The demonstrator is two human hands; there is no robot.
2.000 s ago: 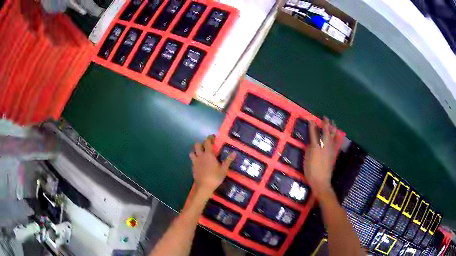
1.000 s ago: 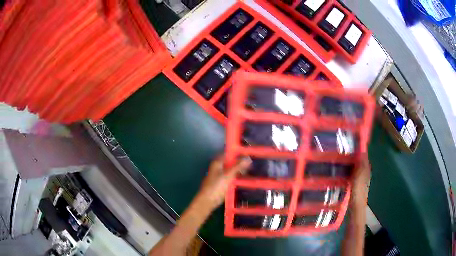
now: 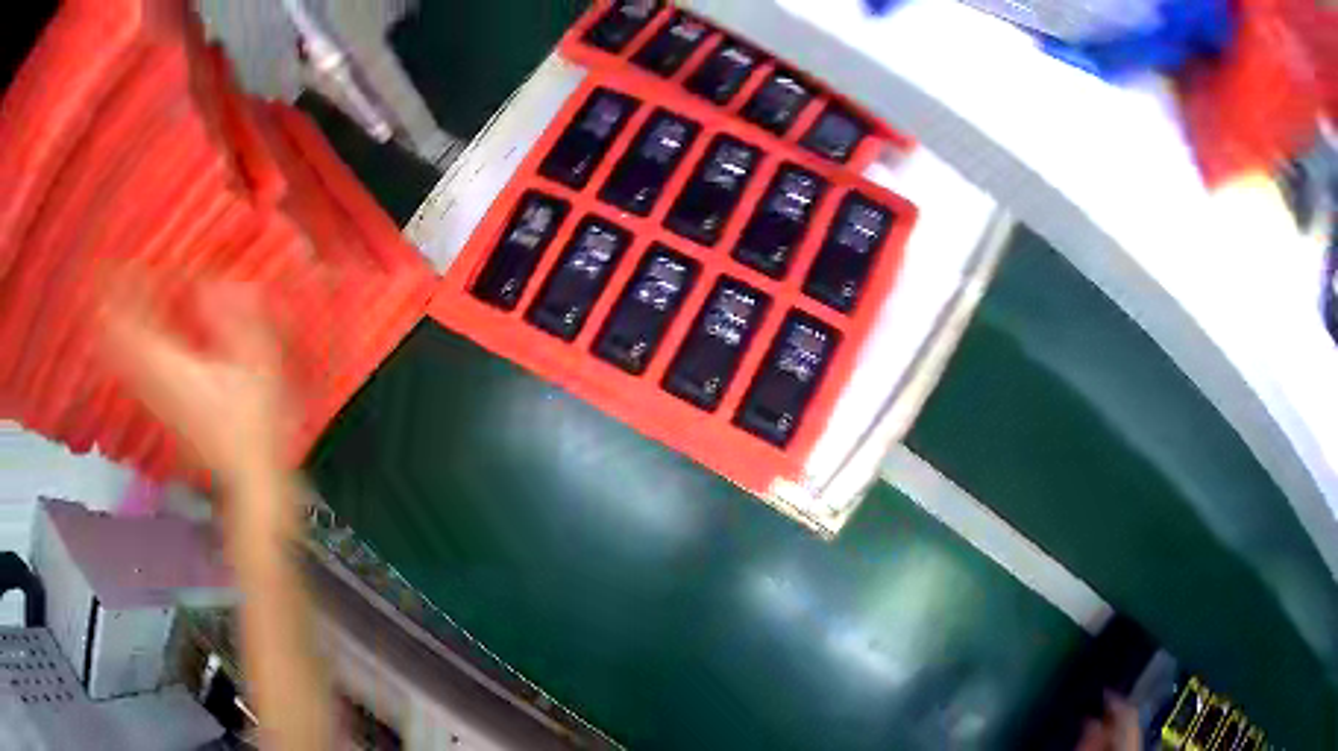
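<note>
A red tray [image 3: 668,404] filled with dark phone-like units [image 3: 641,308] lies on a white board on the green bench. Its pockets run in two rows. Behind it another red tray [image 3: 883,147] shows one row of similar units. My left hand [image 3: 213,374], motion-blurred, is in front of the tall stack of red trays [image 3: 316,250] at the left; its fingers look apart and nothing shows in it. Whether it touches the stack is unclear. My right hand [image 3: 1115,729] is small, blurred and cut off at the bottom edge; its grip is hidden.
The white board [image 3: 939,352] sticks out right of the trays. Grey-white machine parts [image 3: 147,572] stand lower left. Yellow-bordered units [image 3: 1211,719] show at the bottom right corner. Blue and red items [image 3: 1255,96] are at the top right. The green bench surface [image 3: 587,543] curves along the front.
Both hands have let go of the filled red tray they carried. My left hand has moved left to the tray stack, my right hand down to the bottom edge. The view has shifted.
</note>
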